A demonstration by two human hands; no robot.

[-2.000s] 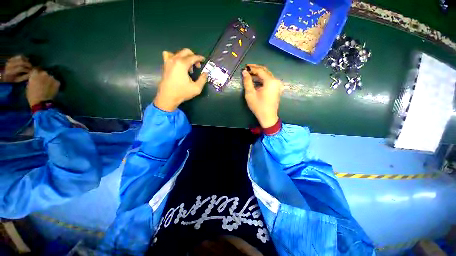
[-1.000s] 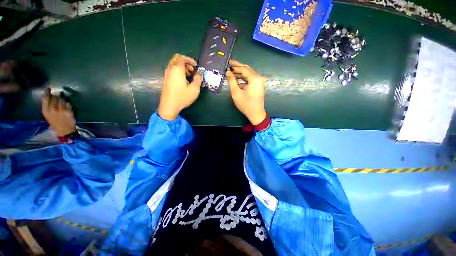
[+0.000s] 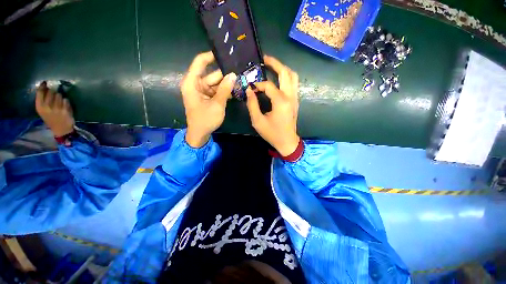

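An open black phone body (image 3: pixel 236 41) lies tilted in front of me, larger in view, with white and orange strips along its middle. My left hand (image 3: pixel 206 94) grips its near left side, thumb on the near end. My right hand (image 3: pixel 276 102) is at the near right corner, fingers along the edge, thumb and index fingertip pressed together over the circuit board (image 3: pixel 251 76). A small dark bit shows at these fingertips; what it is cannot be made out.
A blue parts bin (image 3: pixel 350 32) holds small tan and white bits. A component pile (image 3: pixel 383 55) lies right of it. A white sheet (image 3: pixel 471 111) lies at the right of the green bench (image 3: pixel 333 105). Another person's hand (image 3: pixel 55 110) and blue sleeve are at the left.
The phone body has come up closer to the camera and turned, its far end now tilting left. Both hands have closed in on its near end. The other person's hand has shifted on the bench.
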